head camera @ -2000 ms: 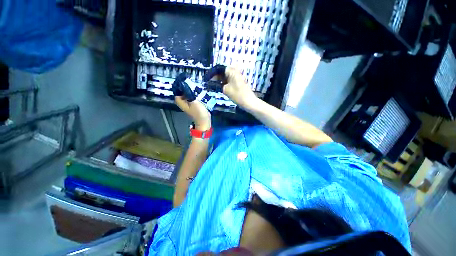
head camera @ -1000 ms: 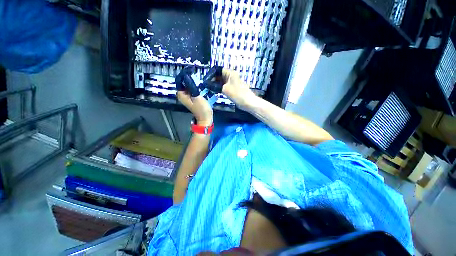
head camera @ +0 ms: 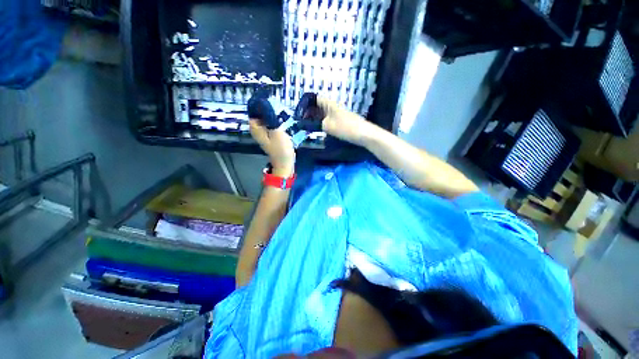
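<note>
My left hand (head camera: 271, 133), with black coverings on the fingers and a red-strapped watch, holds a small pale part (head camera: 298, 136) over the near edge of the bin. My right hand (head camera: 328, 113), also with black fingertips, is close beside it on the right. Its fingertips are bent towards the pale part; whether they grip anything is too blurred to tell. A shallow black tray (head camera: 235, 42) with loose white pieces (head camera: 186, 66) along its left and near sides lies inside the large black bin (head camera: 132, 84). Silver-white workpieces (head camera: 329, 49) stand in rows right of the tray.
More black bins with striped silver contents (head camera: 534, 153) stand at the right. A wooden pallet (head camera: 550, 200) is below them. Green (head camera: 154, 256) and blue (head camera: 165, 277) panels and metal frames (head camera: 45, 175) are at the left. Blue fabric (head camera: 24, 45) shows top left.
The bin and tray now appear further left and slightly higher in the picture. The fingertips of my two hands have moved a little apart since a second ago; the pale part stays between them.
</note>
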